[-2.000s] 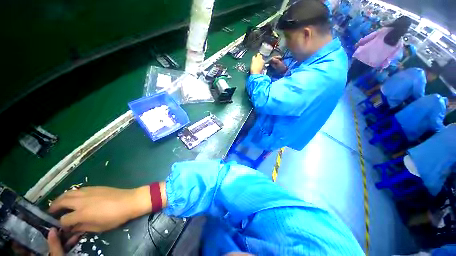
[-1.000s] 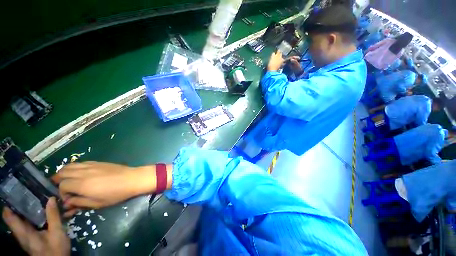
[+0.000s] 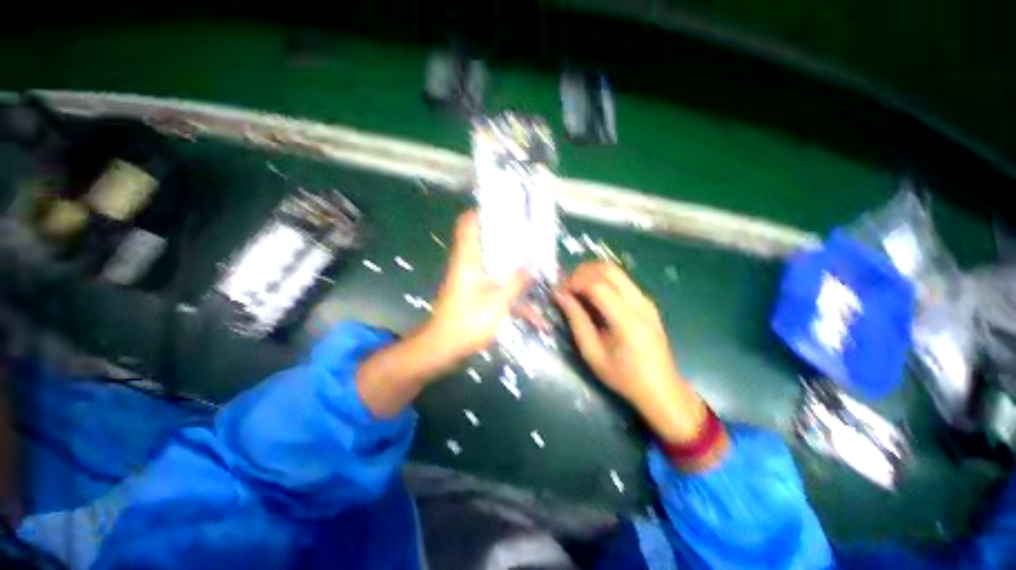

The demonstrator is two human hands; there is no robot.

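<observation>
An open phone mid-frame assembly (image 3: 518, 206) is upright in the picture centre, blurred and glaring white, with its speckled circuit board end at the top. My left hand (image 3: 474, 295) holds its lower left side. My right hand (image 3: 618, 334) is at its lower right edge, fingertips curled close together; whether they grip the phone or a small part cannot be told. Small white pieces (image 3: 510, 381) lie scattered on the bench below and around the hands.
Phone assemblies (image 3: 279, 273) lie at the left. A blue bin (image 3: 880, 340) with white pieces, clear plastic bags (image 3: 945, 356) and a single phone assembly (image 3: 852, 432) are at the right. A whitish rail (image 3: 668, 212) crosses behind; phones (image 3: 588, 107) lie beyond it. Dark equipment (image 3: 134, 223) is far left.
The view has swung left and down, so the phone and both hands now appear in the centre. The bin has shifted to the right side, and the neighbouring worker is out of view.
</observation>
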